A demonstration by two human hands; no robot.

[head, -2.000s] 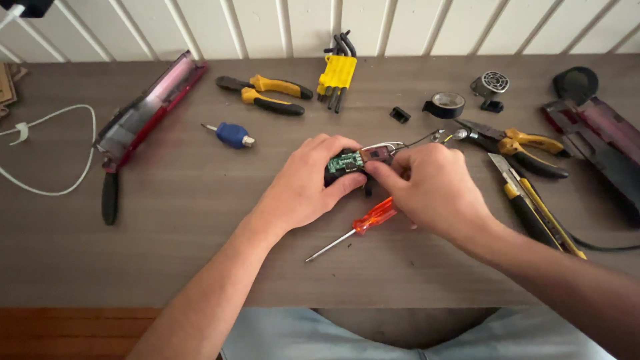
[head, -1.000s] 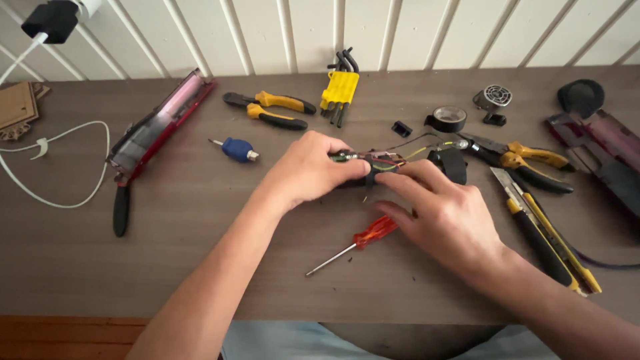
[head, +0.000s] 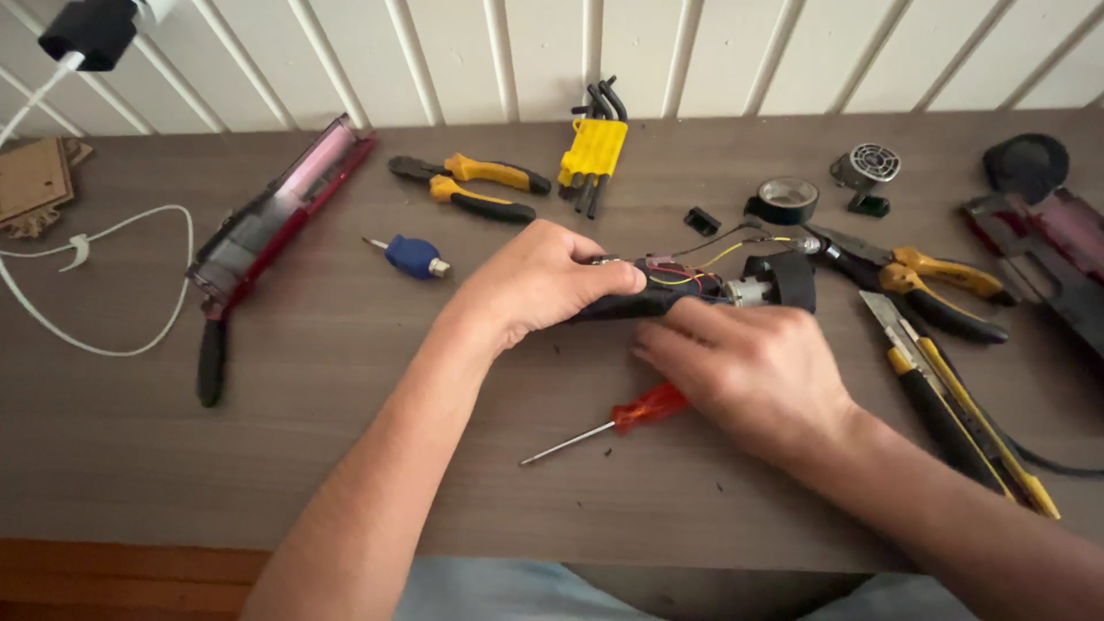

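My left hand (head: 552, 280) grips a black plastic device housing (head: 634, 304) with its thumb on top. Thin red, yellow and black wires (head: 720, 256) come out of the housing, and a small metal motor (head: 749, 291) with a round black part (head: 792, 283) sits at its right end. My right hand (head: 742, 362) lies against the lower right side of the housing, fingers bent; its fingertips are blurred, and whether they hold anything is hidden. Under that hand, a red-handled screwdriver (head: 649, 408) lies on the table, part of its handle covered.
Behind are pliers (head: 483, 185), a yellow hex key holder (head: 595, 148), a tape roll (head: 785, 200) and a round metal grille part (head: 873, 164). Left: a stubby blue screwdriver (head: 416, 257) and a red transparent casing (head: 280, 216). Right: long-nose pliers (head: 927, 272), utility knives (head: 957, 405) and another dark red casing (head: 1052, 250).
The green circuit board, plainly seen between my hands two seconds ago, is now mostly hidden. The black housing with the motor has come into sight, and my right hand has moved lower along it.
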